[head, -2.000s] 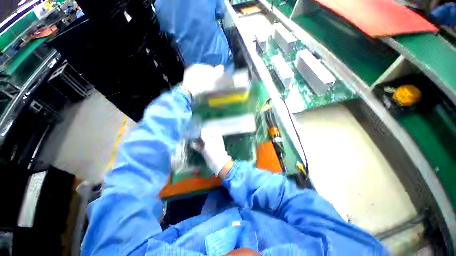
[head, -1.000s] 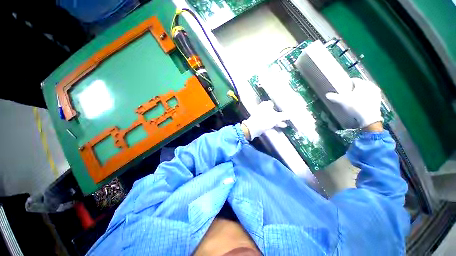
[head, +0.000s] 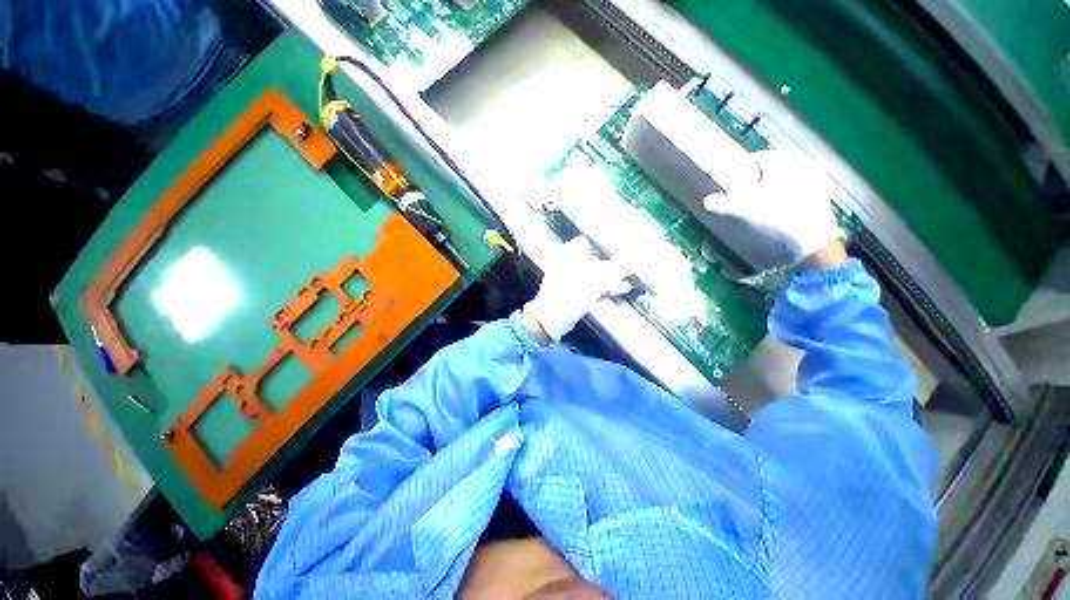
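A green circuit board (head: 730, 325) lies on the conveyor, right of centre. A grey finned heatsink (head: 677, 147) stands on its far side, and a bright white long heatsink (head: 628, 240) lies nearer me, blurred by glare. My gloved right hand (head: 777, 211) grips the far side of the board at the finned heatsink, its thumb on the near face. My gloved left hand (head: 575, 287) holds the near edge of the board beside the long heatsink; its fingertips are hard to make out in the glare.
The orange fixture (head: 405, 264) lies on the green work surface (head: 223, 281) at left. The electric screwdriver (head: 381, 170) lies along its right side, with a cord looping by the conveyor rail. Part of another board (head: 405, 35) shows at the top. Small metal pieces (head: 258, 516) show at lower left.
Two seconds ago the board was over the fixture; one second ago it was on the conveyor, between both hands. Since then the view has shifted and turned, with the hands still at the board.
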